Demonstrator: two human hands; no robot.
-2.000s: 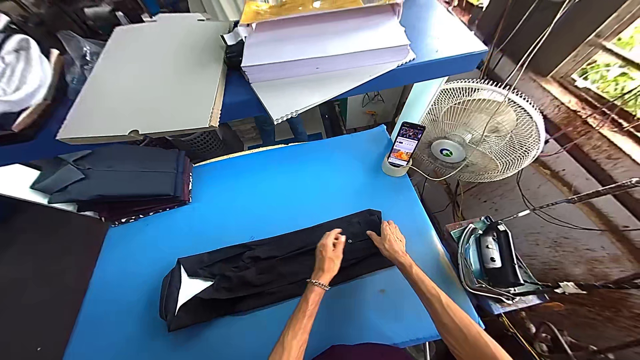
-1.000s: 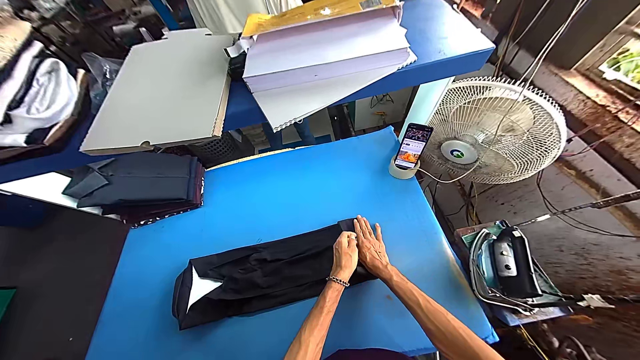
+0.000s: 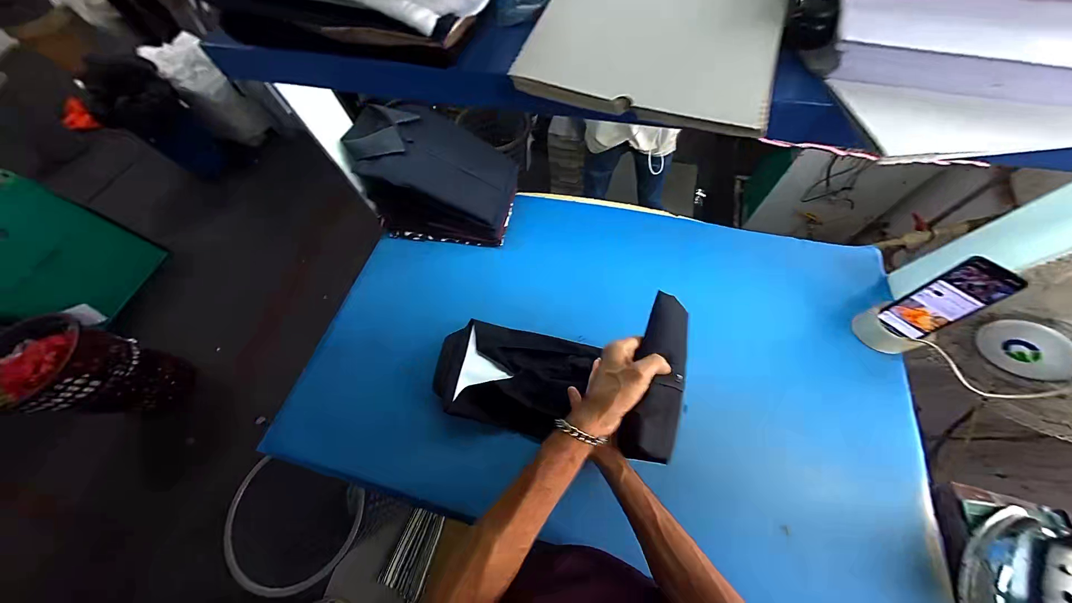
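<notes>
A black garment (image 3: 536, 368), folded long with a white piece (image 3: 477, 368) showing at its left end, lies on the blue tabletop (image 3: 754, 318). Its right part is turned up into a cross-lying dark flap (image 3: 667, 352). My left hand (image 3: 621, 381), with a chain bracelet at the wrist, is closed on the flap's left edge. Beneath the left wrist my right hand (image 3: 605, 440) is mostly hidden, so its grip does not show. At the table's back left corner sits a stack of folded dark shirts (image 3: 444, 172).
A lit phone (image 3: 950, 297) leans in a round white holder at the right edge. Grey boards (image 3: 662, 59) and a paper stack (image 3: 955, 59) rest on the raised blue shelf behind. An iron (image 3: 1051, 569) stands lower right. A person (image 3: 632, 159) stands beyond the table.
The garment's right end, flat two seconds ago, is now folded up toward the left. My hands have come together and crossed at the wrists. The view has swung left.
</notes>
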